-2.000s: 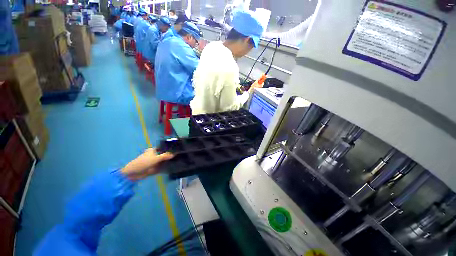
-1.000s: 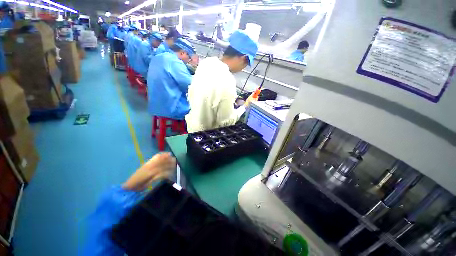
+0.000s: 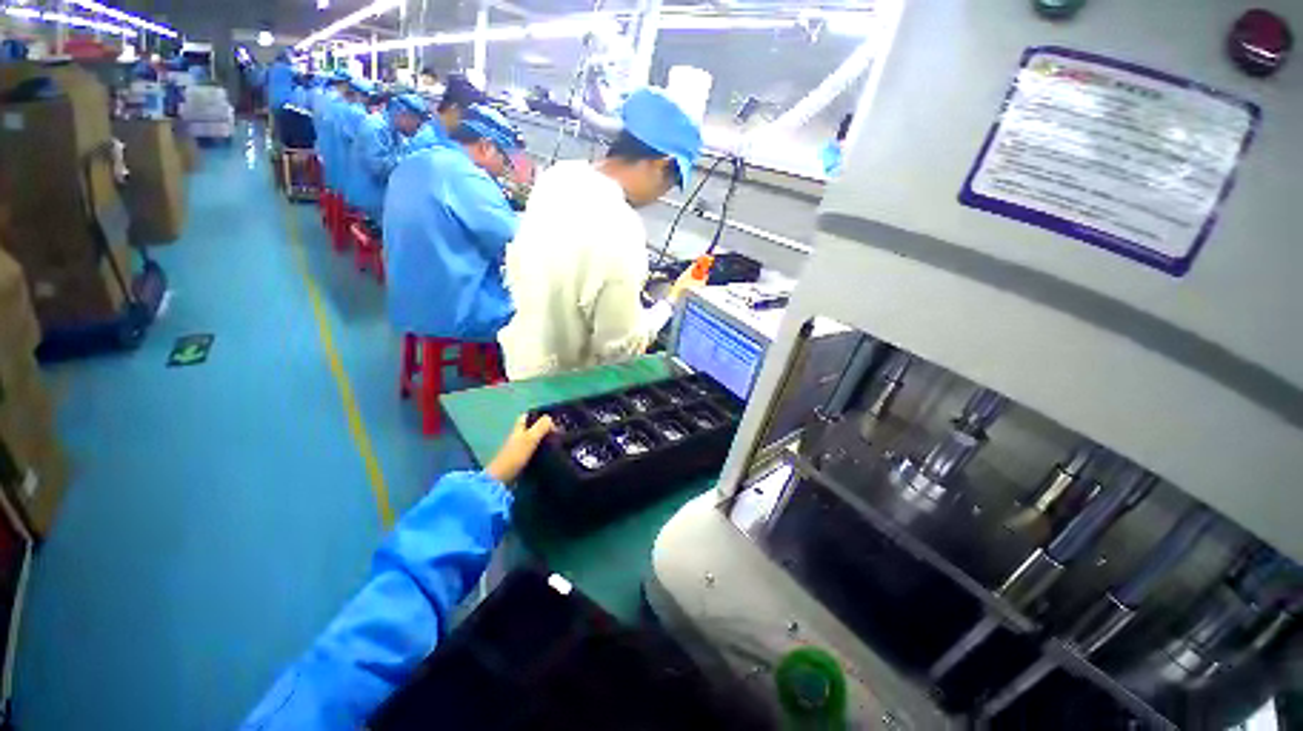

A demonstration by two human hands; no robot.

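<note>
My left hand (image 3: 520,446) is at the left corner of a stack of black parts trays (image 3: 615,479) on the green-matted bench. Its fingers rest on the tray's edge. The top tray's square pockets hold modules with silvery detail (image 3: 593,454). Another black tray (image 3: 529,657) lies low in front of me, cut off by the bottom edge, with a small white mark on its rim. My right hand is not in view.
The press (image 3: 843,271) with guide rods and a crossbar (image 3: 915,540) fills the right side. A green start button (image 3: 810,686) is on its front panel. A monitor (image 3: 717,347) stands behind the trays. A person in a cream coat (image 3: 579,271) sits beyond the bench.
The near black tray went from my left hand above the bench to low in front of me. My left hand left it and reached forward to the tray stack.
</note>
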